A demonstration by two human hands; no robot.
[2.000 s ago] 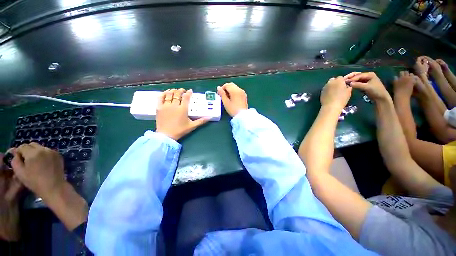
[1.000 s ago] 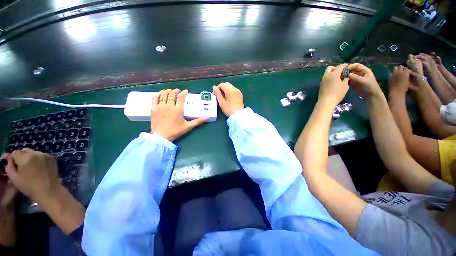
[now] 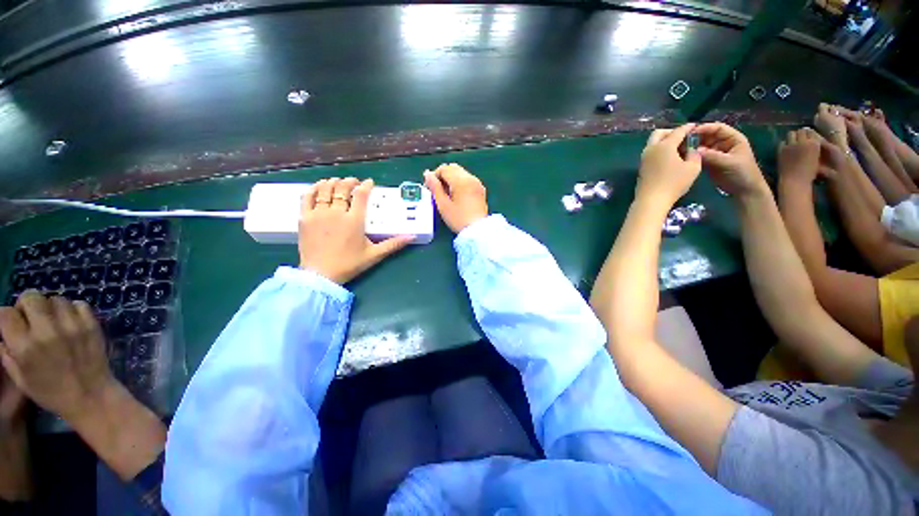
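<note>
A long white power strip (image 3: pixel 274 212) lies on the green bench in front of me, with slots and small ports at its right end. My left hand (image 3: pixel 339 230) lies over the strip's middle, fingers over the top and thumb spread to the right along its near edge. A small square electronic unit (image 3: pixel 411 191) with a teal-green face and pale rim sits on the strip's far right edge. My right hand (image 3: pixel 460 198) is at the strip's right end, fingers curled close beside the unit. Whether its fingertips touch the unit is unclear.
A dark conveyor (image 3: pixel 403 91) with small pieces runs beyond the bench edge. A white cord (image 3: pixel 121 211) leaves the strip's left end. A black pocketed tray (image 3: pixel 126 272) and another person's hands are at left. Small silver units (image 3: pixel 586 191) and neighbours' hands (image 3: pixel 695 161) are at right.
The strip, bench and hands sit slightly further left in view. The conveyor pieces have shifted left. My hands keep the same place on the strip. The right neighbour's hands have turned a small unit.
</note>
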